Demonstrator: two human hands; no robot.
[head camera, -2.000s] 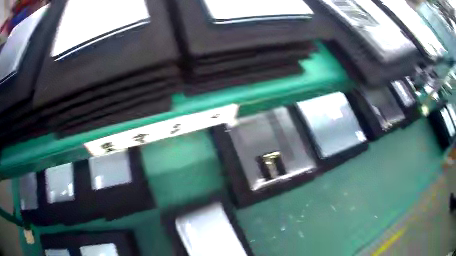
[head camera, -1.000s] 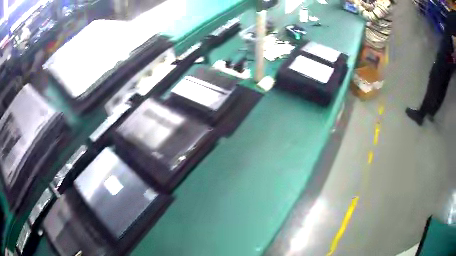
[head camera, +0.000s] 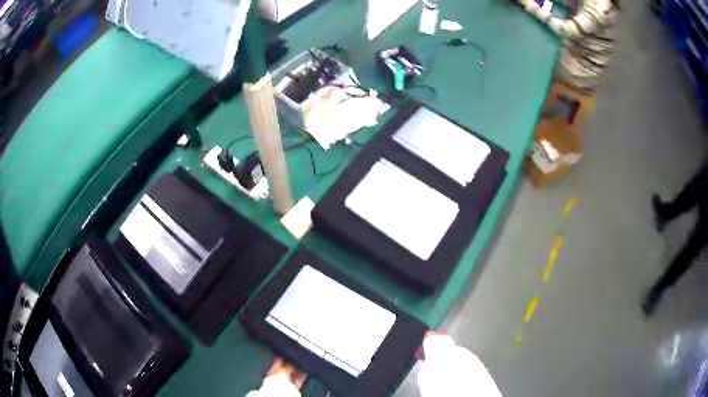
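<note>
A black foam tray (head camera: 260, 312) with a silver-white panel (head camera: 334, 318) in it is at the lower middle, over the green bench. My left hand (head camera: 287, 372) grips its near left edge, and my right hand (head camera: 435, 343) grips its right edge. White sleeves cover much of both hands, and their undersides are hidden. Whether the tray touches the bench is unclear. Just beyond it a thick black foam stack (head camera: 330, 221) holds two silver-white panels (head camera: 402, 208).
More foam trays with panels (head camera: 105, 318) lie at left. A pale post (head camera: 268, 147) stands behind, near a power strip (head camera: 233, 172), a clear bin (head camera: 295, 101) and a green-handled tool (head camera: 398, 74). Cardboard boxes (head camera: 555, 147) and a person's dark legs (head camera: 679, 240) are at right.
The view has moved closer to the foam stack and post. Both my hands and the foam tray between them now show at the bottom; no hands showed before.
</note>
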